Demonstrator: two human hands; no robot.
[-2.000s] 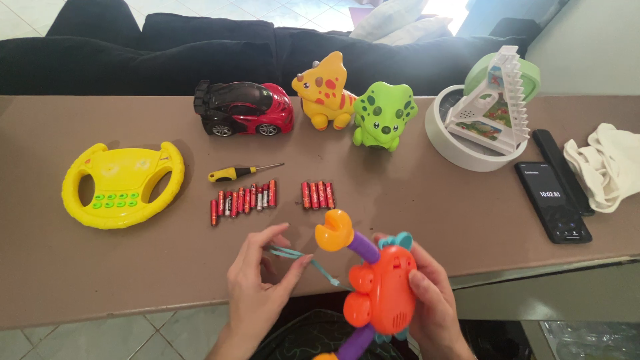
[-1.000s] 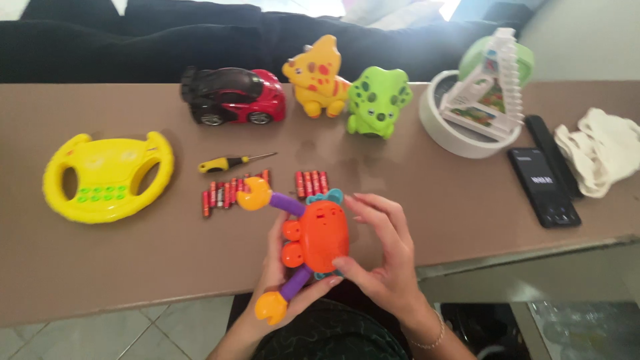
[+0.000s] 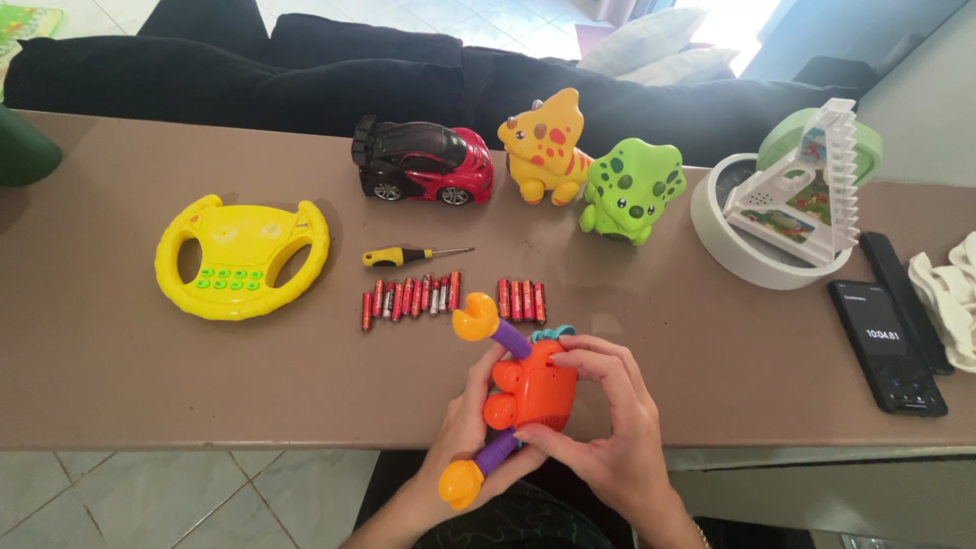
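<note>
An orange plastic crab toy (image 3: 550, 393) with purple arms and yellow-orange claws is held over the table's near edge. My left hand (image 3: 465, 435) cradles it from below and the left side. My right hand (image 3: 618, 412) grips its right side, index finger at the top of the body and thumb near the lower end. Beyond the toy lie a row of red AAA-type batteries (image 3: 412, 296) and a smaller group of red batteries (image 3: 522, 300). A yellow-and-black screwdriver (image 3: 404, 256) rests above the longer row.
On the brown table (image 3: 229, 381) are a yellow toy steering wheel (image 3: 244, 293), a red-and-black toy car (image 3: 427, 164), yellow (image 3: 545, 149) and green (image 3: 634, 191) dinosaur toys, a round white container (image 3: 762, 259) holding a white plastic toy (image 3: 801, 198), a phone (image 3: 884, 343) and white cloth (image 3: 945, 305).
Two seconds ago my left hand held a thin light-blue strip and my right hand held the crab; now both hands hold the crab, and the strip is out of sight.
</note>
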